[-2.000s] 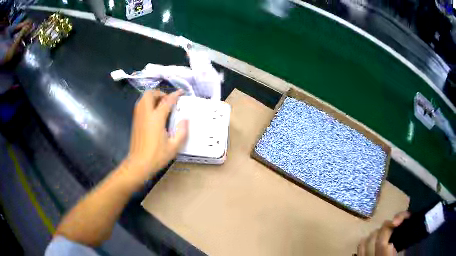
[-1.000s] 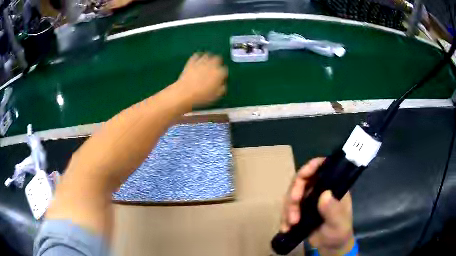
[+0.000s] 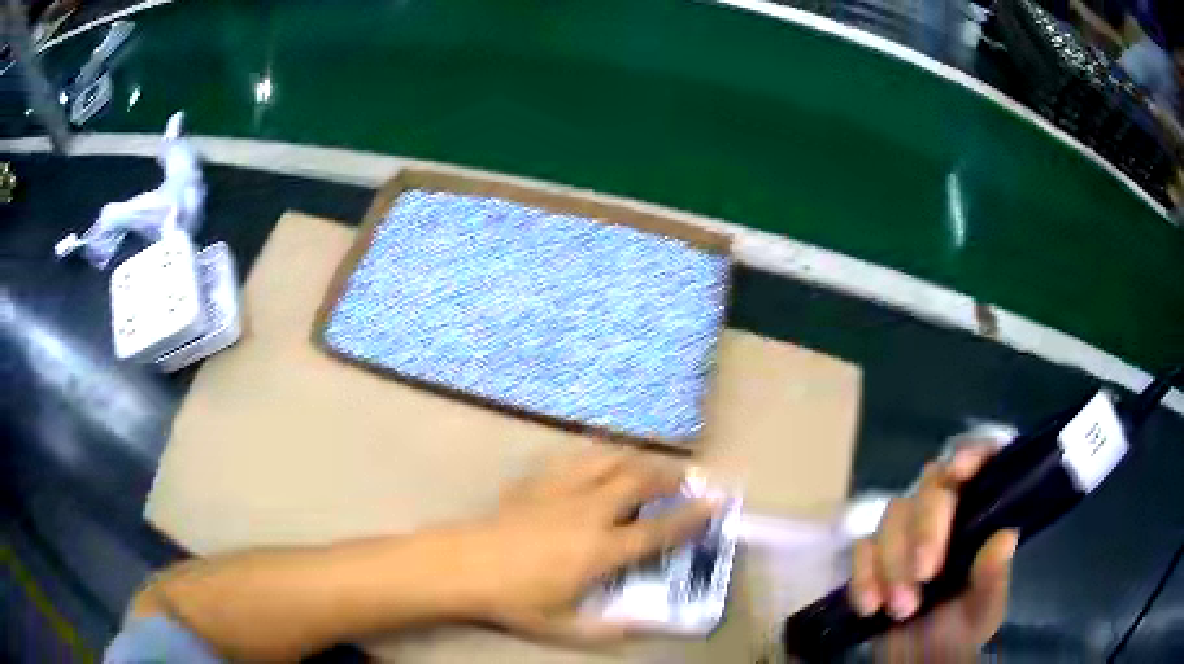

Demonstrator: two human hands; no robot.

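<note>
My left hand is blurred and lies on an open white socket housing on the cardboard mat, fingers over its far edge. Dark parts show inside the housing. A whitish bagged cord trails from it to the right. My right hand holds the black electric screwdriver, its front end pointing down left, beside the cord. The tip is not clearly visible. The screw tray, full of tiny silvery-blue screws, sits on the mat beyond my left hand.
Socket units lie face up, stacked at the left, with a bagged cord beyond. A green conveyor belt runs behind a pale rail. Another housing is on the belt at far left. The screwdriver cable is at the right edge.
My left hand has come back from over the belt to the mat, with an open housing now under it. The right hand still holds the screwdriver. The view has shifted.
</note>
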